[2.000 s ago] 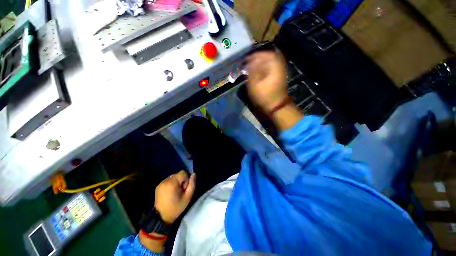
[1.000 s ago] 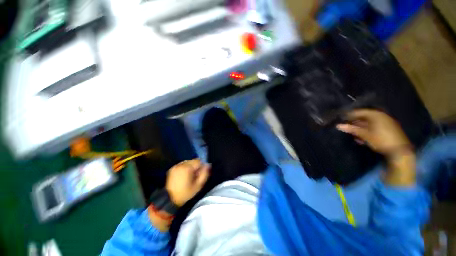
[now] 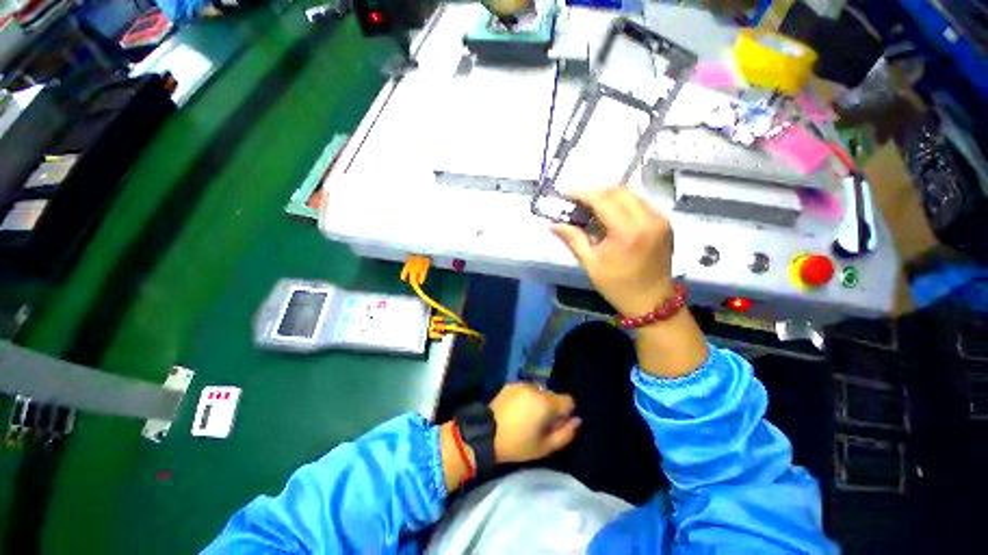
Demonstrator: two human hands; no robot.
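Note:
My right hand point(image 3: 625, 247) grips the lower end of a phone middle frame point(image 3: 590, 103) between thumb and fingers. The frame is a thin dark rectangular outline with openings, held up at a tilt over the white machine bed point(image 3: 433, 141). My left hand point(image 3: 531, 422) rests near my lap with curled fingers and holds nothing that I can see; whether the fingers are fully closed is unclear. A green-teal fixture point(image 3: 510, 46) stands at the back of the bed, partly cut off by the top edge.
The teach pendant point(image 3: 345, 317) lies on the green bench point(image 3: 314, 407) at left. The emergency stop point(image 3: 813, 270) is at the machine's front right. A perforated metal plate point(image 3: 737, 158), yellow tape roll point(image 3: 775, 59) and pink sheets point(image 3: 800, 147) are behind it. Black blister trays point(image 3: 870, 401) are at lower right.
My right hand has moved from the black trays to above the machine bed and now holds a phone middle frame. The view has swung left and up. My left hand remains near my lap.

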